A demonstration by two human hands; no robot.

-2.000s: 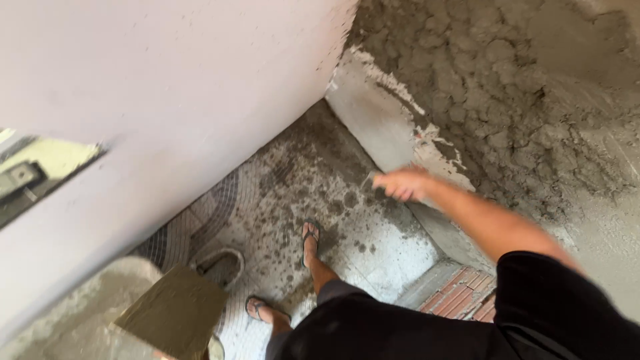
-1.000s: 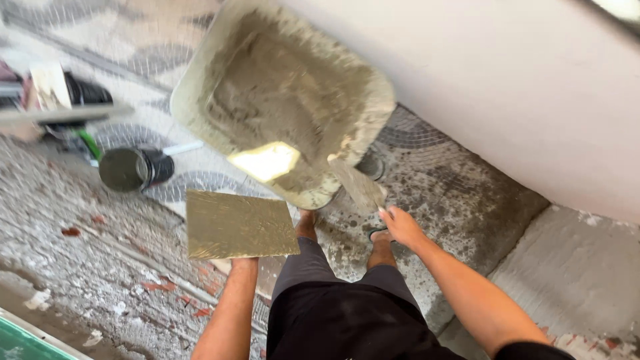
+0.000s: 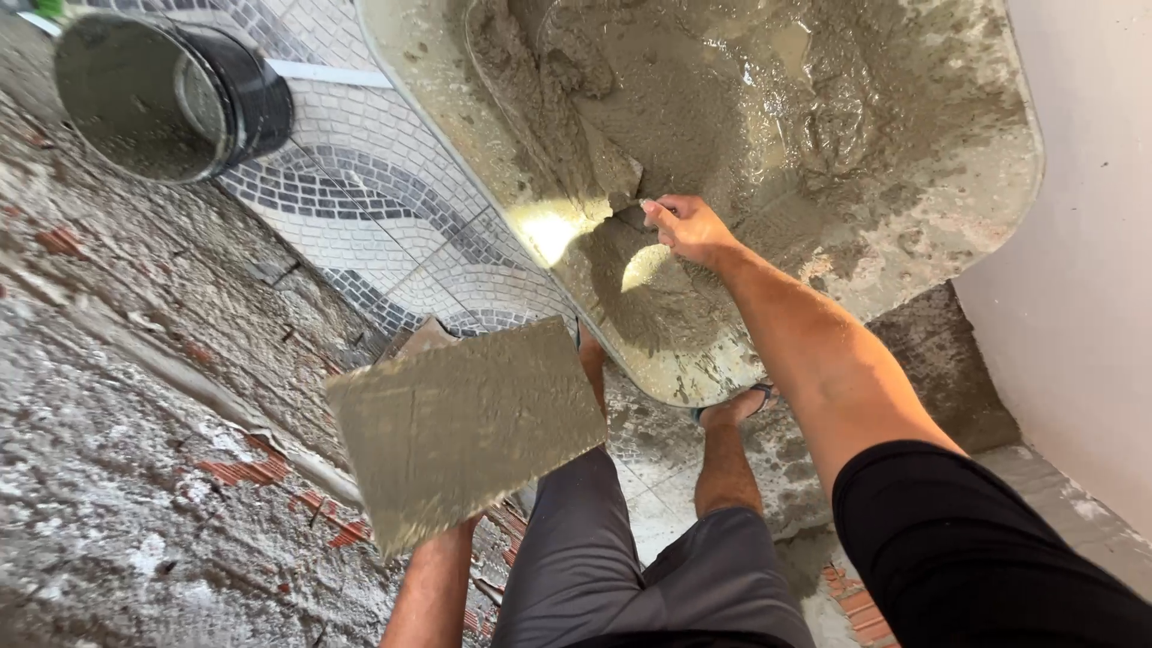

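Observation:
My left hand [image 3: 459, 531] is mostly hidden under a flat rectangular plasterer's hawk [image 3: 468, 423], holding it from below; a thin film of wet mortar coats its face. My right hand [image 3: 688, 227] grips the handle of a trowel [image 3: 612, 166] over a large mixing tub [image 3: 972, 225]. Mortar covers much of the trowel's blade, which lies in the wet grey mortar [image 3: 684, 117] inside the tub. Patches of bright light fall on the tub's near left side.
A black bucket [image 3: 261, 99] lies at the upper left by patterned floor tiles [image 3: 405, 207]. Rough masonry with exposed red brick [image 3: 247, 468] runs along the left. A pale wall [image 3: 1080, 180] rises on the right. My sandalled foot [image 3: 733, 407] is beside the tub.
The trowel has moved from the tub's near edge into the mortar, with my right hand now over the tub. The view has swung from the wall corner to the tub and come closer.

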